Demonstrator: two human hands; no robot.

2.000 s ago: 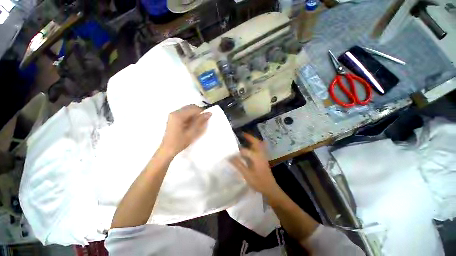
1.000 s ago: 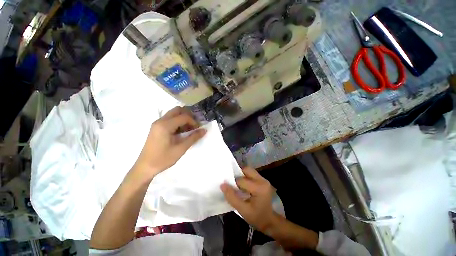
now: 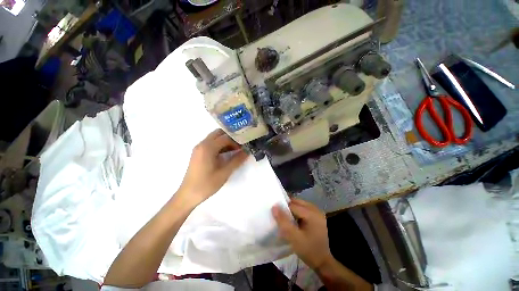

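Observation:
White fabric (image 3: 153, 165) lies across the front of the cream overlock machine (image 3: 318, 42), with its top corner at the presser foot area (image 3: 259, 153) below the blue label. My left hand (image 3: 213, 167) rests on the fabric beside the needle area, thumb and fingers pressed together on a fold of it. My right hand (image 3: 304, 230) grips the fabric's right edge lower down, thumb on top and fingers beneath. The needle itself is too small and dark to make out.
Red-handled scissors (image 3: 444, 120), a dark flat case (image 3: 475, 94) and a thin pale stick (image 3: 490, 73) lie on blue-grey cloth (image 3: 410, 34) at right. White pieces (image 3: 466, 233) are piled on a low stand at lower right. The worn table edge (image 3: 364, 204) runs beside my right hand.
Since two seconds ago my right hand has closed on the fabric's right edge. My left hand stays near the needle area. The camera view has shifted, moved closer and then back a little.

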